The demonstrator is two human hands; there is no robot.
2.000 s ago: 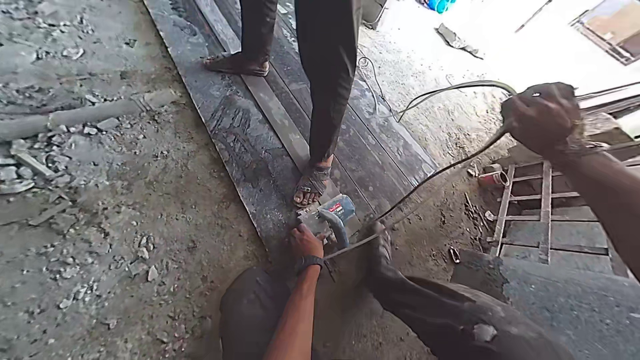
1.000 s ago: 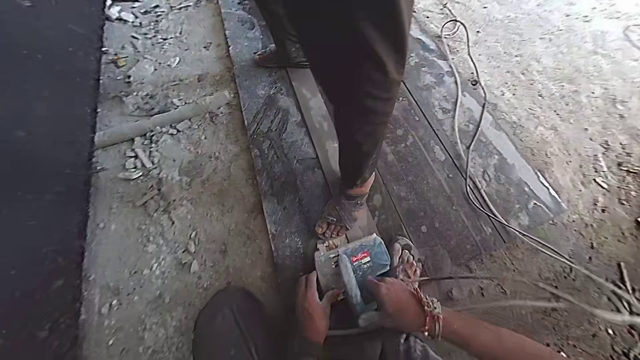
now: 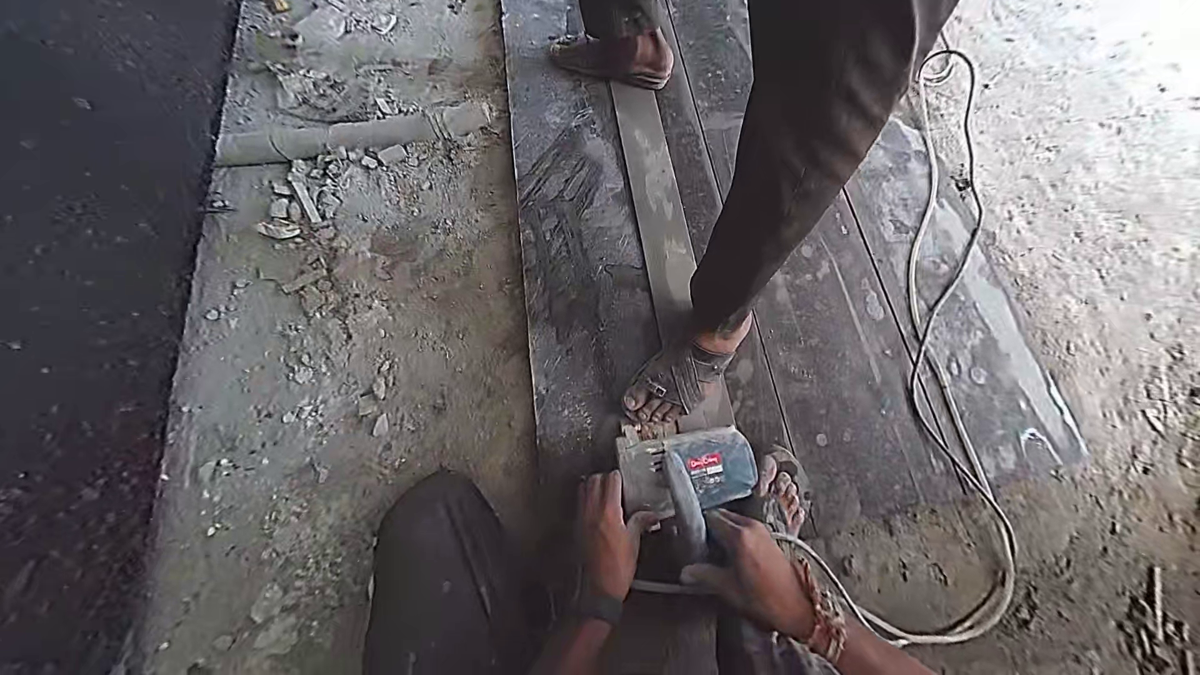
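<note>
A blue and grey handheld power saw (image 3: 722,464) rests at the near end of a narrow grey strip (image 3: 670,248) that lies along dark stone-like slabs. My left hand (image 3: 607,530) grips the saw's grey base at its near left side. My right hand (image 3: 755,567) is closed round the saw's rear handle. The blade is hidden. Just beyond the saw, another person's sandalled foot (image 3: 680,380) stands on the strip, and that person's other foot (image 3: 619,58) is farther up. Bare toes (image 3: 783,492) show at the saw's right.
A pale power cord (image 3: 937,375) loops over the dark slabs (image 3: 844,375) and the ground on the right. On the left lie a grey pipe (image 3: 328,141), stone rubble (image 3: 309,197) and a dark flat surface (image 3: 84,281) along the edge. The other person's leg (image 3: 806,141) rises close ahead.
My right hand held up the cord two seconds ago, away from the saw; it is now on the saw's handle. The cord lies lower, on the slabs and ground. The view has shifted closer.
</note>
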